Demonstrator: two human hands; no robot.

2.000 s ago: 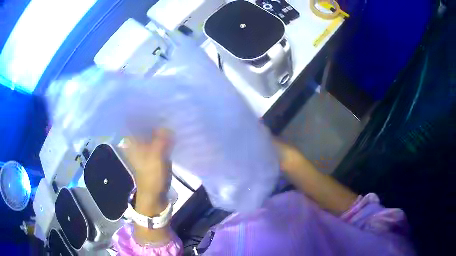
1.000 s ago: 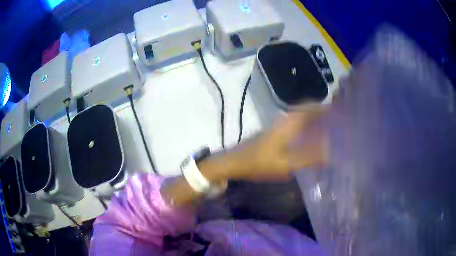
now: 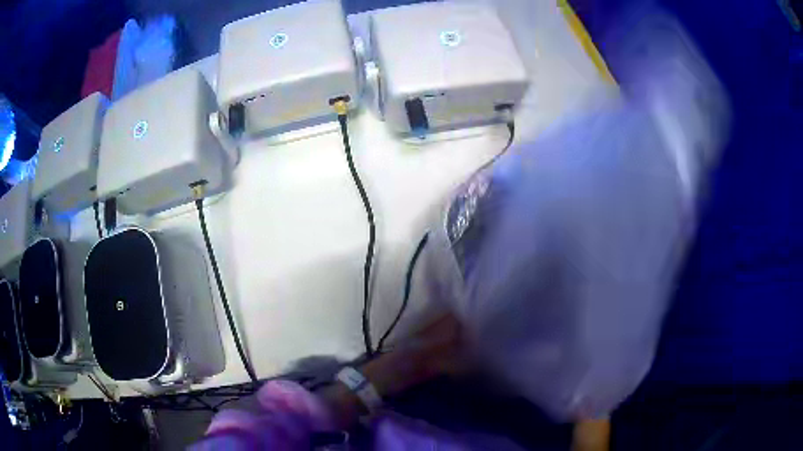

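Note:
A large clear plastic bag [image 3: 585, 255], blurred, spreads over the right end of the white tabletop and past its edge. A shiny crinkled part [image 3: 467, 211] shows at its left side. My left hand [image 3: 436, 345] reaches to the bag's lower left side from a wrist with a white band; its fingers are hidden by the bag. Only a small part of my right hand [image 3: 592, 432] shows at the bag's bottom, cut off by the frame edge; its grip is not visible. Whether the bag holds a unit cannot be told.
White units, including one [image 3: 449, 66] at the back right, stand in a row with cables [image 3: 370, 229]. Units with black end panels [image 3: 128, 304] stand at front left. Yellow tape [image 3: 588, 40] marks the table's right edge. A red item [image 3: 101, 66] is behind.
The bag has moved left over the table and now covers the place where a black-panelled unit and dark remote showed. My left hand has moved lower. The view has shifted slightly.

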